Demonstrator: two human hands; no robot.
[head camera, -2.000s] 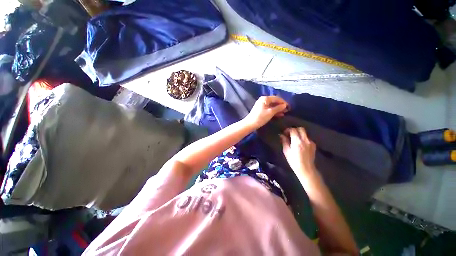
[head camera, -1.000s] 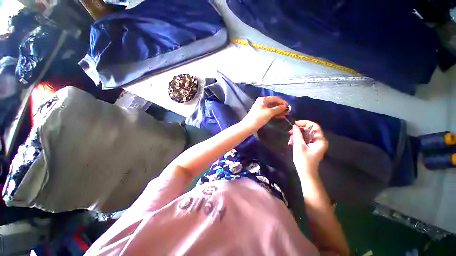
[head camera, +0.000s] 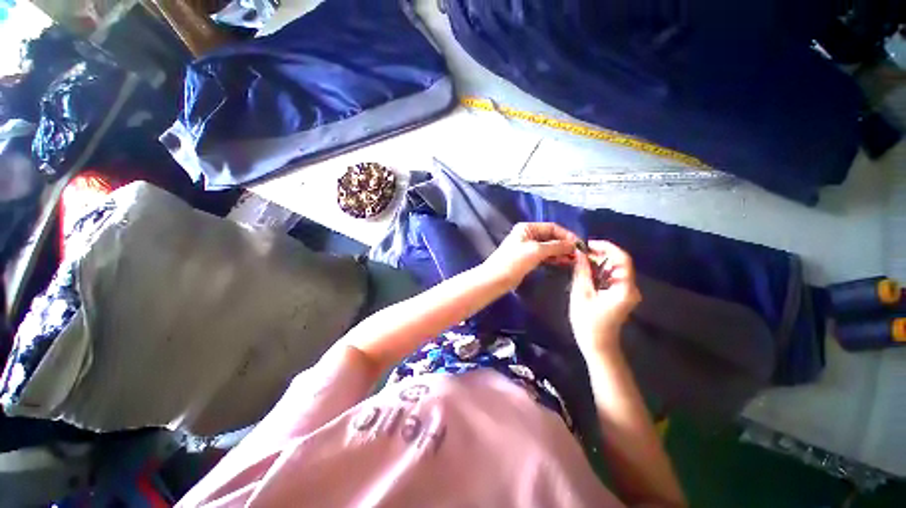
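A navy garment (head camera: 695, 236) with a grey band lies along the table's near edge and partly over my lap. My left hand (head camera: 541, 250) pinches a small dark button (head camera: 580, 246) at its fingertips, above the grey band. My right hand (head camera: 604, 290) is right beside it, thumb and finger closed at the button. A small dark thing shows in the right fingers; what it is cannot be told. No needle or thread can be made out now. A round dish of brown-gold buttons (head camera: 366, 190) stands left of the garment.
A second navy garment (head camera: 318, 84) lies at the back left. A dark navy pile (head camera: 676, 79) covers the far side. A yellow tape measure (head camera: 586, 131) lies between. Thread cones (head camera: 862, 296) are at the right. A grey-beige sack (head camera: 219, 308) is at the left.
My right hand has risen from the grey band and closed in on my left fingertips. My left hand stays in nearly the same place on the garment. The view has shifted slightly.
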